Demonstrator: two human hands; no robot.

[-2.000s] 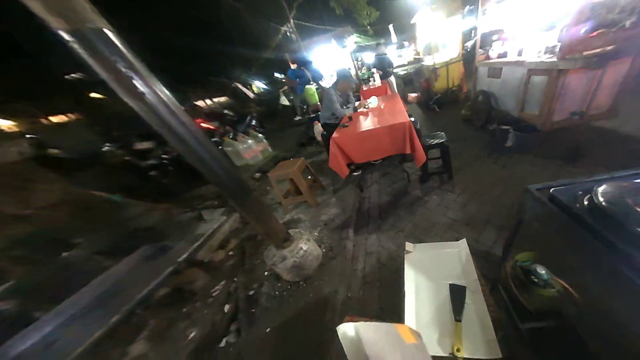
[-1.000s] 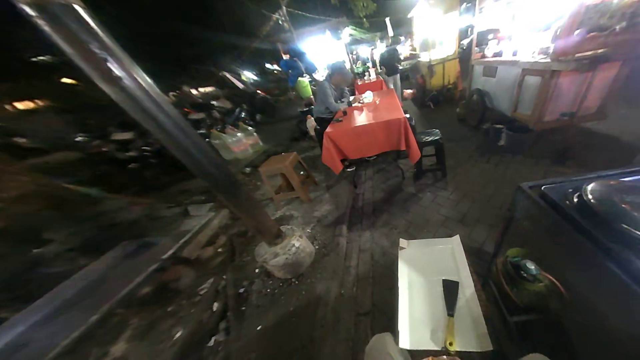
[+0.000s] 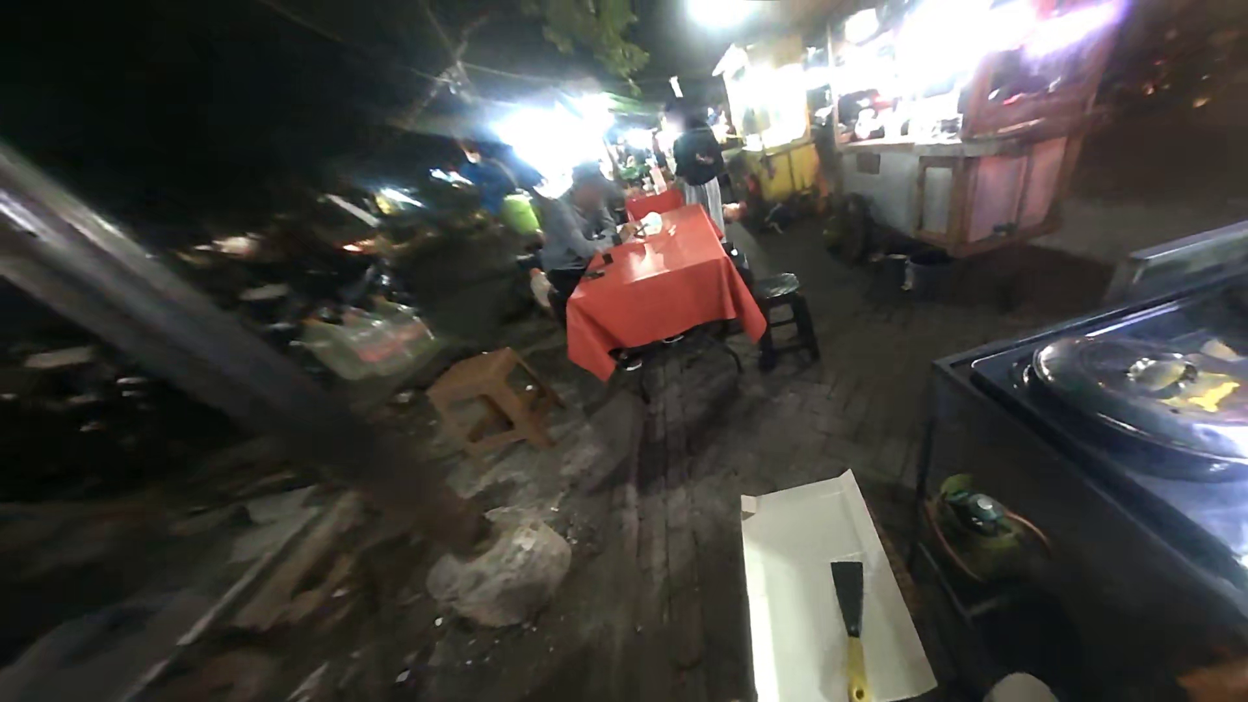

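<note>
Neither of my hands can be made out. A pale rounded shape [image 3: 1019,688] shows at the bottom edge, and a brownish blur [image 3: 1217,681] lies in the lower right corner; I cannot tell what either is. An open, shallow white cardboard box [image 3: 795,575] is at the lower right of centre. In it lies a scraper [image 3: 851,614] with a dark flat blade and a yellow handle, the blade pointing away from me. To the right, a round pan with a clear lid [image 3: 1102,375] sits on a dark cooking stand [image 3: 1014,429], with something yellow showing through the lid.
Below the stand is a green gas cylinder [image 3: 985,536] with a hose. A metal pole [image 3: 224,361] rises from a concrete lump [image 3: 507,575] at left. Beyond are a brown stool [image 3: 492,395], a red-covered table [image 3: 663,283] with a seated person [image 3: 570,234], a standing person [image 3: 700,156] and lit stalls.
The pale sheet with an orange patch, seen beside the box two seconds ago, is out of view. The view has shifted, and more of the lidded pan shows.
</note>
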